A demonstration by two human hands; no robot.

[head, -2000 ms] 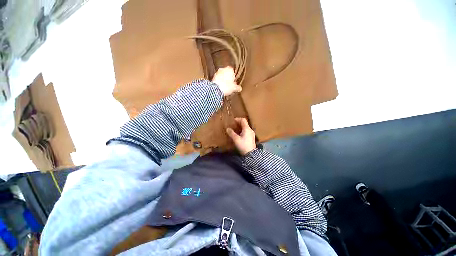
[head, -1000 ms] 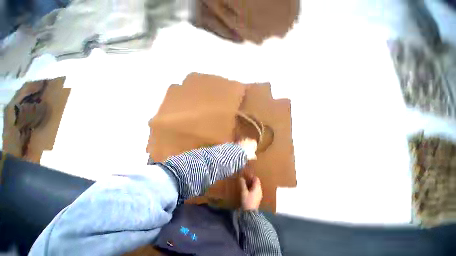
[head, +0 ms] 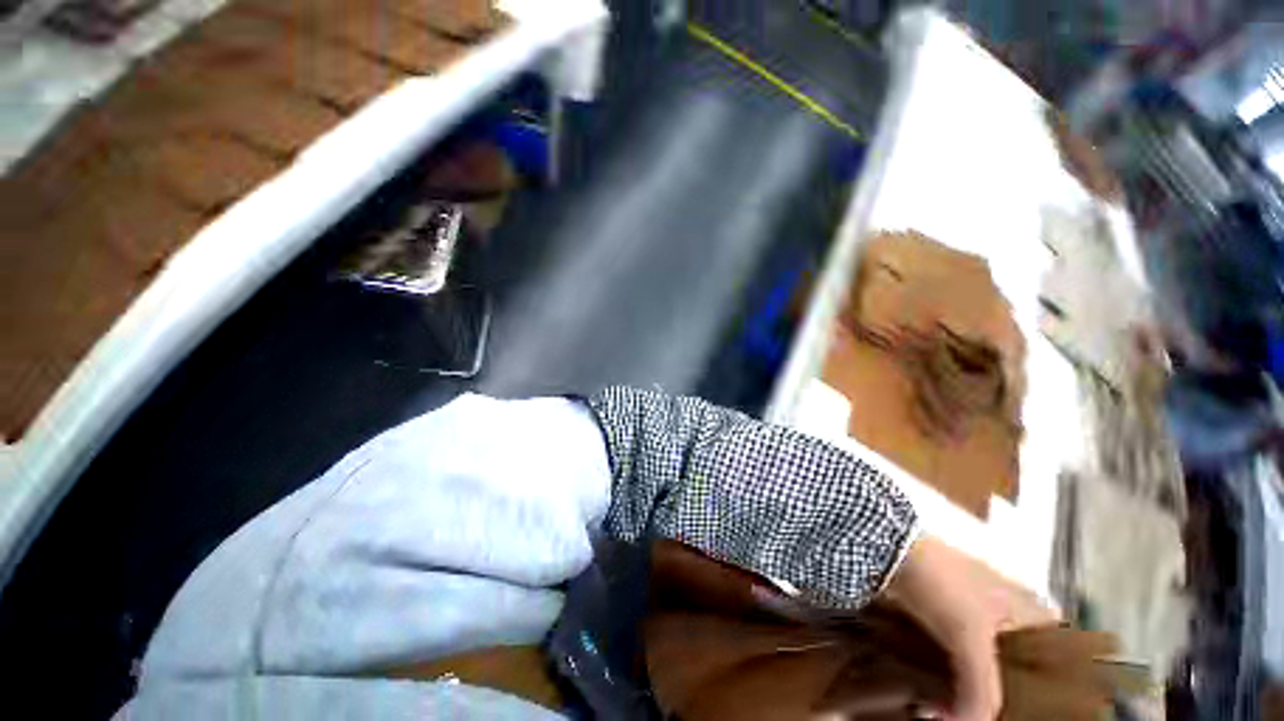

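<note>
My left hand (head: 972, 613) reaches across at the lower right, blurred, below a checked cuff. Its fingers are closed over gathered brown bag panels (head: 760, 655), which are folded close against my front. Part of the panels continues beyond the hand at the lower right edge. My right hand is not in view. Any handles within the gathered panels cannot be made out.
Another brown panel with darker bunched handles (head: 972, 359) lies on a white-covered table (head: 936, 127). A second white-edged table (head: 303, 183) carries a brown overlapped row. Between them are dark floor, a yellow line (head: 775, 78) and a metal-framed object (head: 423, 254).
The view has swung round to show the floor and another table. The panels that lay flat under my hands are now gathered at my front. My right hand has left view.
</note>
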